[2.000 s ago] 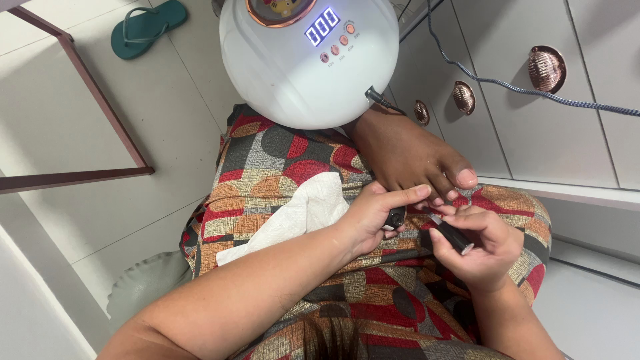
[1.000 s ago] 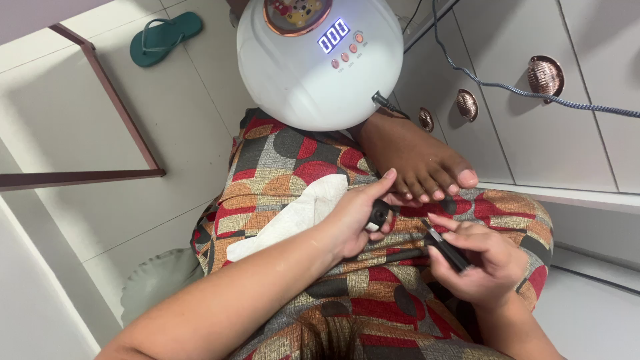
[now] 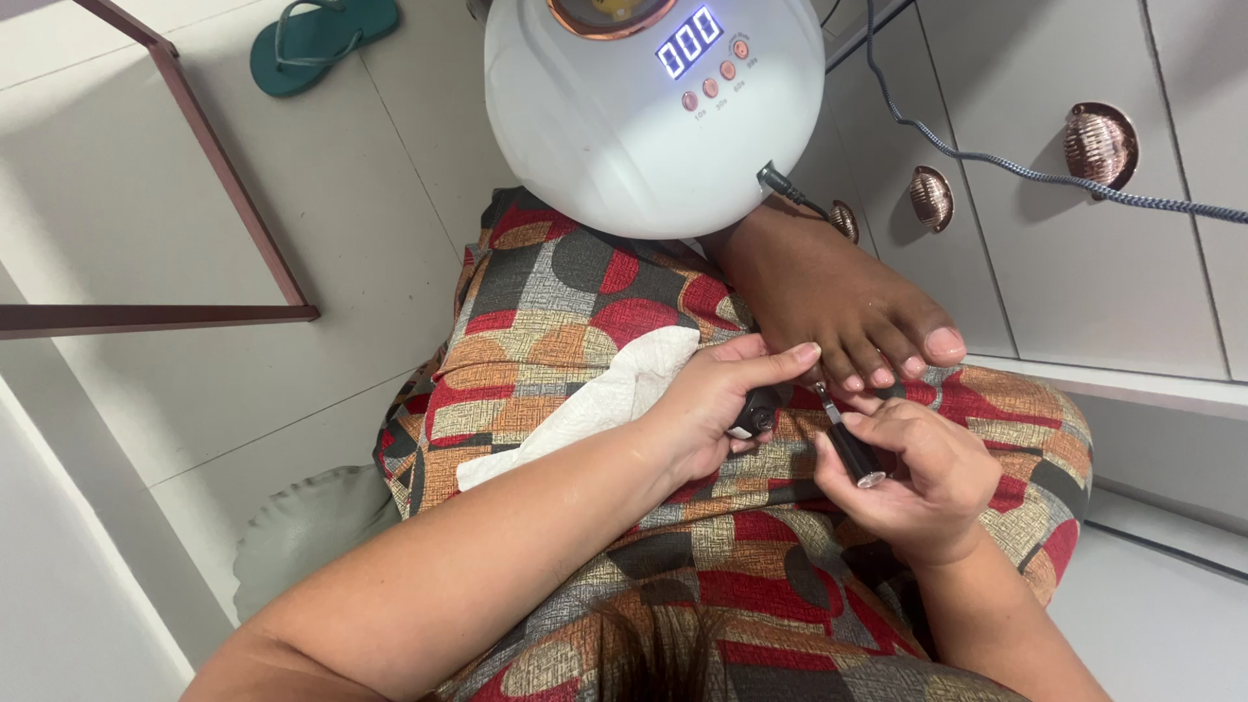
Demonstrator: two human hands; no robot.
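My left hand (image 3: 717, 395) holds a small black nail polish bottle (image 3: 755, 417) in its curled fingers, while its thumb and index finger are at the smallest toe of another person's foot (image 3: 838, 292). In my right hand (image 3: 921, 463) is a nail polish brush with a black cap handle (image 3: 854, 454); its tip is at the small toe's nail. Glossy light pink nails show on the other toes. The foot rests on my lap, covered by patterned cloth (image 3: 624, 268). A white paper towel (image 3: 604, 400) lies under my left wrist.
A white nail lamp (image 3: 624, 136) with a lit display stands over the ankle. Grey drawers (image 3: 1043, 253) with copper handles are on the right, crossed by a braided cable (image 3: 1024, 175). At left are a teal flip-flop (image 3: 317, 49), a brown metal frame (image 3: 229, 175) and a grey scalloped object (image 3: 312, 526).
The brush in my right hand has moved up from below the toes to the small toe. My left thumb and index finger have come to that toe, with the bottle still in the hand.
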